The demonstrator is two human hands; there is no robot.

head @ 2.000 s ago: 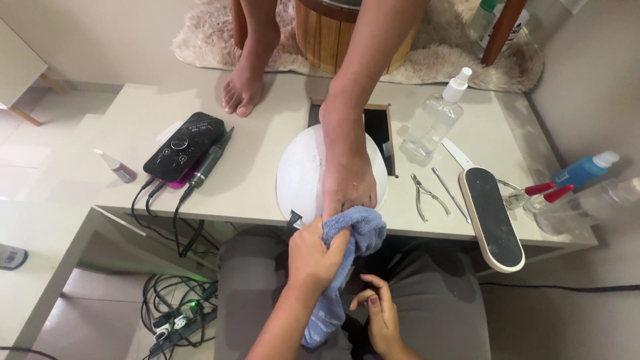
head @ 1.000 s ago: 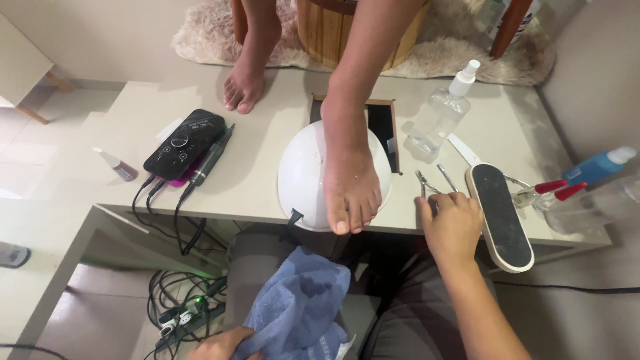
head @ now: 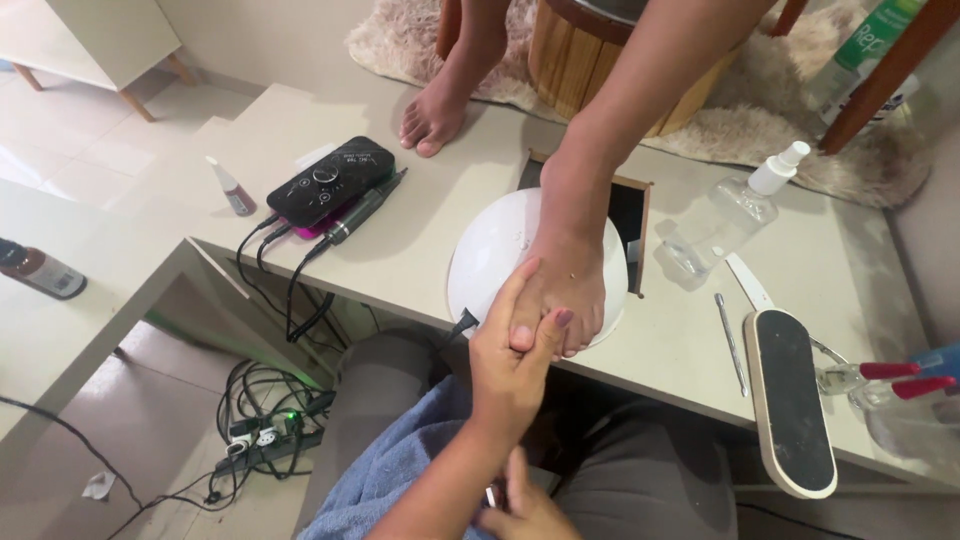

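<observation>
My left hand [head: 517,345] grips the front of another person's foot [head: 574,247] near the big toe, with the thumb across the toes. That foot rests on a white dome-shaped device [head: 487,247]. My right hand [head: 525,502] is low over my lap, partly hidden by my left forearm; a small partly white thing shows beside its fingers, too hidden to name. A blue towel [head: 397,465] lies on my lap under the left forearm. The person's other foot [head: 435,116] stands flat on the tabletop.
A black nail drill control unit [head: 330,180] and its handpiece [head: 367,206] lie left; a clear spray bottle [head: 724,217], metal pusher [head: 731,345], oval foot file [head: 791,405] and red-handled tools [head: 892,370] lie right. Tangled cables [head: 262,427] are on the floor.
My left hand has let go of the towel and taken hold of the foot. My right hand has moved from the nippers on the tabletop down to my lap; the nippers no longer show there.
</observation>
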